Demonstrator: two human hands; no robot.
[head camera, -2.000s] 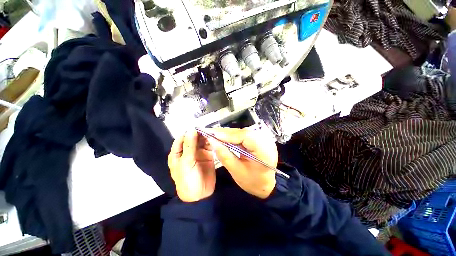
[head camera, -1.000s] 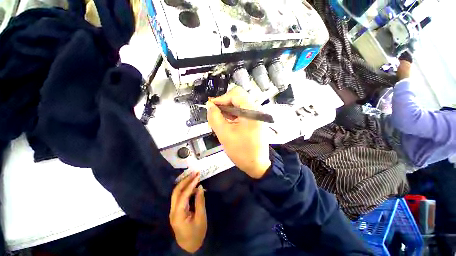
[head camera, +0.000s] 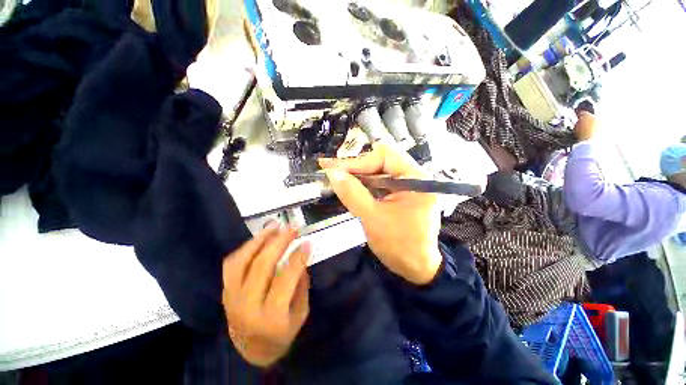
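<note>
The white overlock machine with a blue end panel stands in front of me. My right hand holds dark tweezers like a pen, its fingertips at the dark needle area under the machine head. The tweezers' tips are too small to make out. My left hand is bare, its fingers slightly bent at the table's front edge, left of my right hand. A small whitish thing shows by its fingertips; I cannot tell whether it is held. Thread cannot be seen.
Navy fabric is heaped at the left on the white table. Striped fabric hangs at the right. A blue crate and a red object are at lower right. A person in a lilac sleeve works at another machine at the right.
The hands were together with the tweezers, then parted. My right hand moved up to the needle area and is now slightly further right. My left hand has risen slightly. The view has shifted.
</note>
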